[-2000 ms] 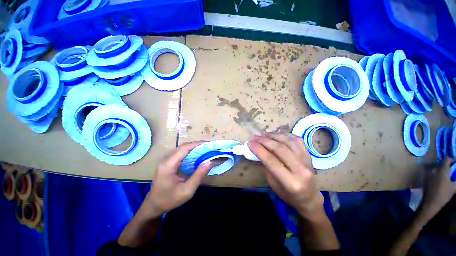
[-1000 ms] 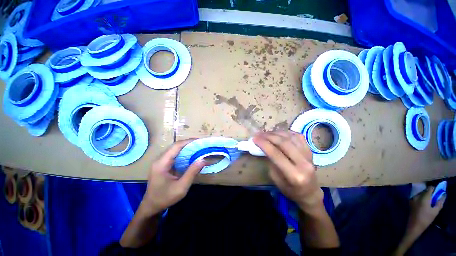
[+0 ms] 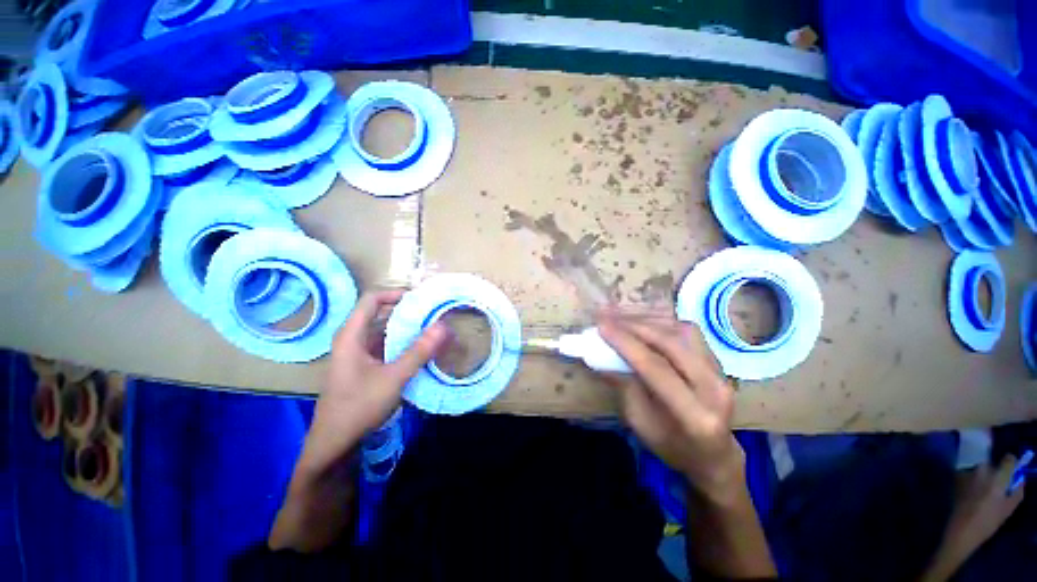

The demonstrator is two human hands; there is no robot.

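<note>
My left hand [image 3: 362, 370] holds a pale blue-white flanged ring [image 3: 500, 341] by its left side, near the bench's front edge, with the thumb over the centre hole. The ring's face is turned up toward me. My right hand [image 3: 671, 392] grips a small white glue bottle [image 3: 597, 349], whose thin tip points left at the ring's right rim. The tip is at or very near the rim; contact is unclear. Another flanged ring [image 3: 805, 313] lies just right of my right hand.
Stacked ring parts [image 3: 279, 298] sit at left, and more ring parts [image 3: 745, 182] lean at right. Blue bins [image 3: 284, 40] stand behind the cardboard-covered bench [image 3: 489, 148]. Another person's hand [image 3: 978, 506] is at lower right. Brown-orange rings [image 3: 91, 464] lie at lower left.
The held ring has turned from a tilted, edge-on pose to face up more. The bottle has shifted slightly right and its thin tip now shows. The view has shifted a little.
</note>
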